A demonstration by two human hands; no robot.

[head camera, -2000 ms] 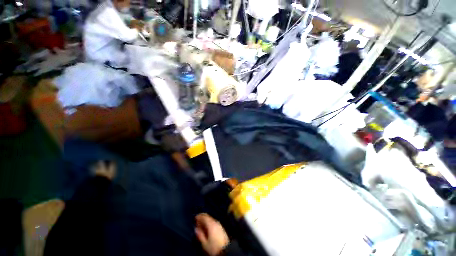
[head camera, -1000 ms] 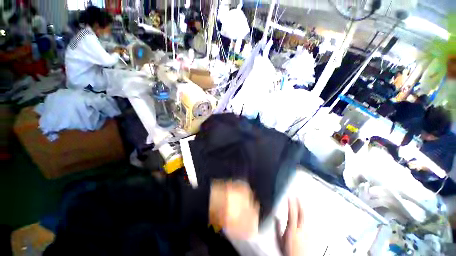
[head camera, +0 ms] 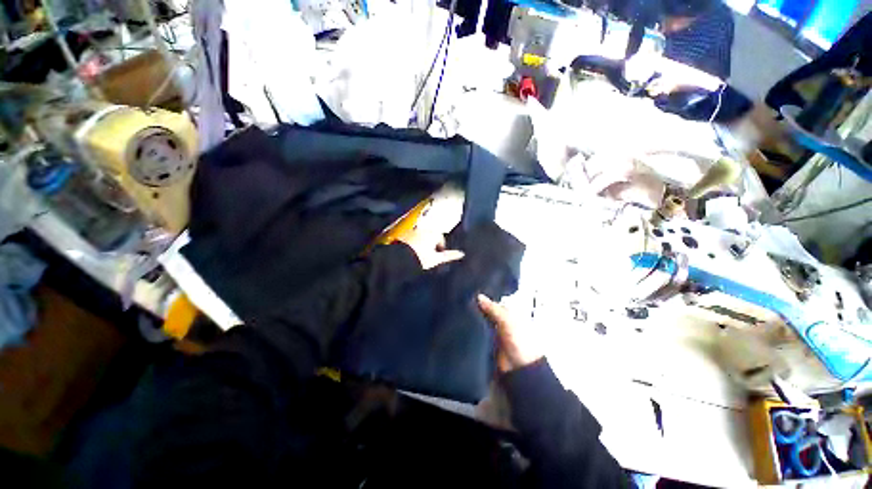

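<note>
A dark navy garment panel [head camera: 430, 329] lies on the white table [head camera: 612, 382] at its left front. My left hand [head camera: 430, 253] is at its upper left edge, partly hidden by my sleeve and the cloth. My right hand [head camera: 507, 334] holds its right edge, thumb on top. A dark strip [head camera: 483, 186] runs from the panel up to the large dark garment bundle [head camera: 306, 191] behind. The sewing machine [head camera: 746, 306], white with a blue stripe, stands right of my hands.
A yellow-orange tray [head camera: 762, 439] with blue-handled scissors [head camera: 798, 454] is at the right front. A small thin dark object [head camera: 657, 414] lies on the table. A cream machine with a round handwheel [head camera: 158, 158] is at the left. A carton [head camera: 57, 372] stands lower left. Another person [head camera: 698, 48] sits at the back.
The view has swung right, bringing the sewing machine and tray into sight. My hands, blurred over the table edge before, are now on the dark panel, which lies on the table.
</note>
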